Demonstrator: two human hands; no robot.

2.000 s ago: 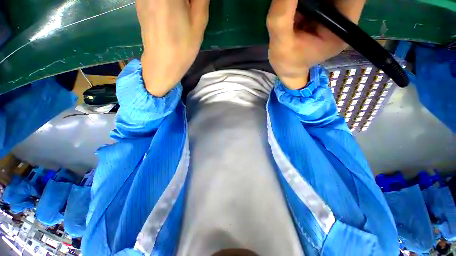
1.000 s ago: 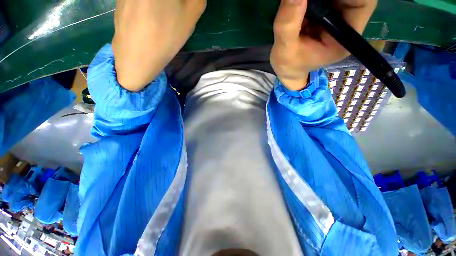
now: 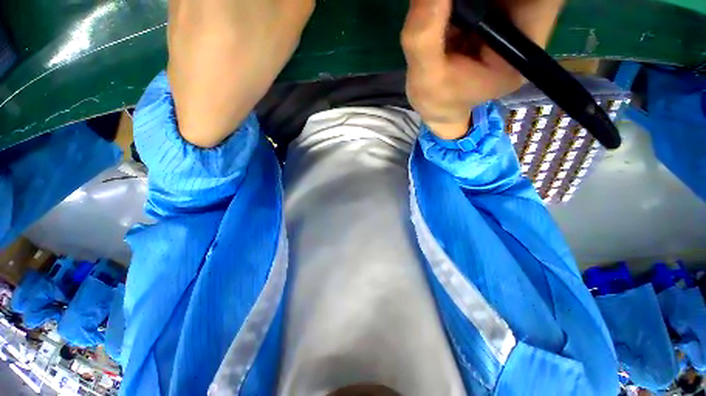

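Observation:
My right hand [image 3: 472,66], cut off by the top edge, holds the black handle of the soldering iron [image 3: 542,73]. Its rear end points down and right; its tip is out of view. My left hand [image 3: 236,54] shows only as wrist and lower hand at the top edge, left of centre. Its fingers are beyond the edge, so what they hold cannot be told. The thin solder wire [image 3: 85,55] runs across the green bench mat [image 3: 348,39] at the left.
A tray filled with rows of small modules [image 3: 553,147] is below the bench edge at the right. Blue cloth [image 3: 54,170] hangs at the far left, and more [image 3: 673,116] at the far right. Blue-covered seats or people show in both lower corners.
My left hand has moved left since the oldest frame. My right hand moved slightly right, then back left, with the iron. The black object at the left is now mostly covered by my left sleeve.

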